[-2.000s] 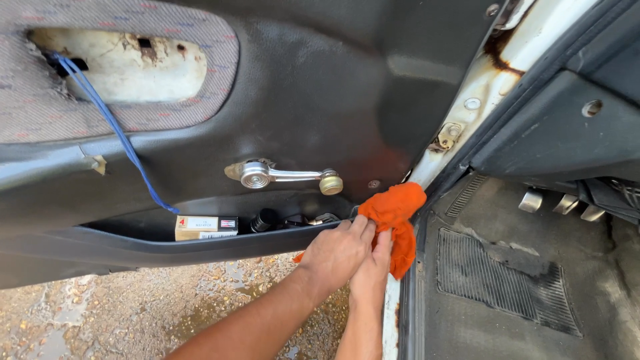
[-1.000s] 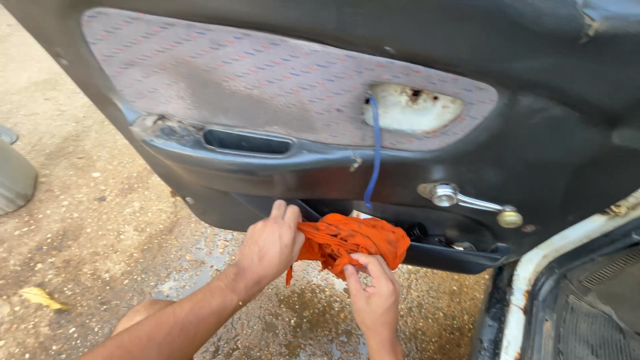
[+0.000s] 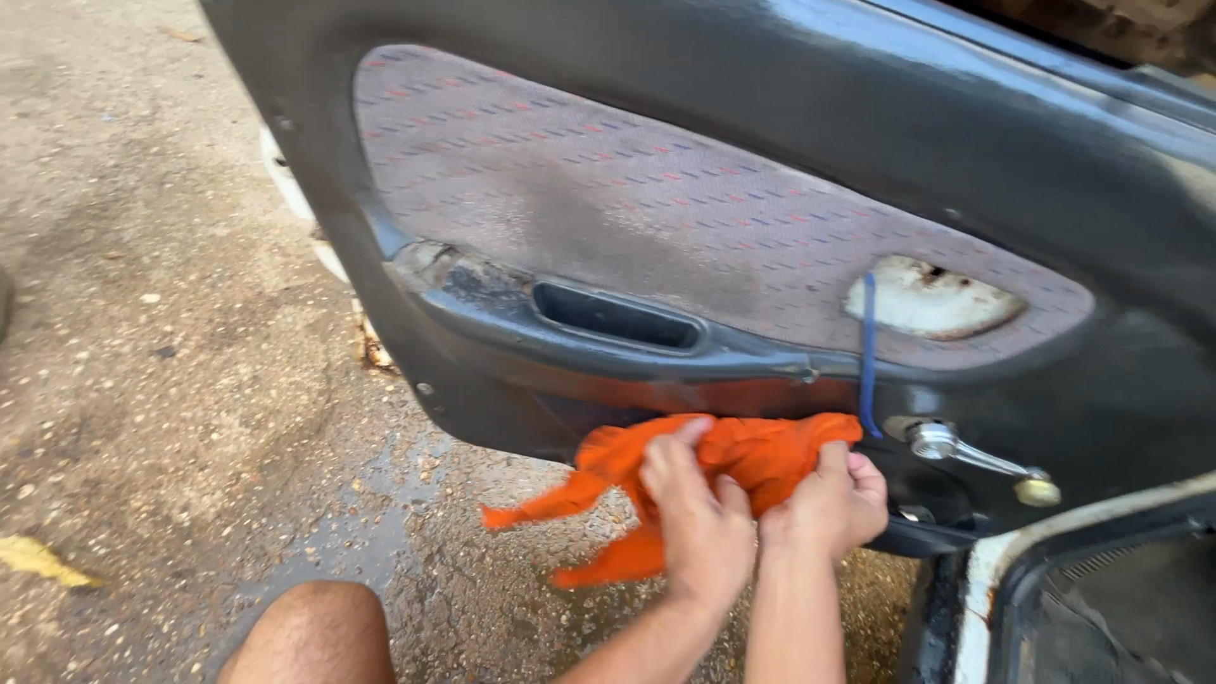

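Observation:
An orange cloth [image 3: 750,456] is bunched between my two hands in front of the lower part of a car's inner door panel [image 3: 532,408]. My left hand [image 3: 689,503] grips its middle, and two loose ends hang out to the left. My right hand [image 3: 831,499] pinches the cloth's right end. Just above and right of that hand, a blue strap [image 3: 868,361] hangs from the cutout in the patterned fabric insert [image 3: 608,209]. The chrome window crank [image 3: 978,458] sits to the right of my right hand. The cloth and hands hide much of the door pocket.
The door's armrest has a pull recess [image 3: 617,318]. At the lower right is the white, rust-marked door sill [image 3: 983,579], with the dark car floor beyond it. Wet gravelly ground [image 3: 370,532] lies below the door, with a yellow leaf [image 3: 43,560] at left. My knee [image 3: 313,632] is at the bottom.
Two seconds ago both hands held the cloth at the hinge end of the door pocket; now they are farther left along the panel. The view has swung left. The cloth is more spread between my hands.

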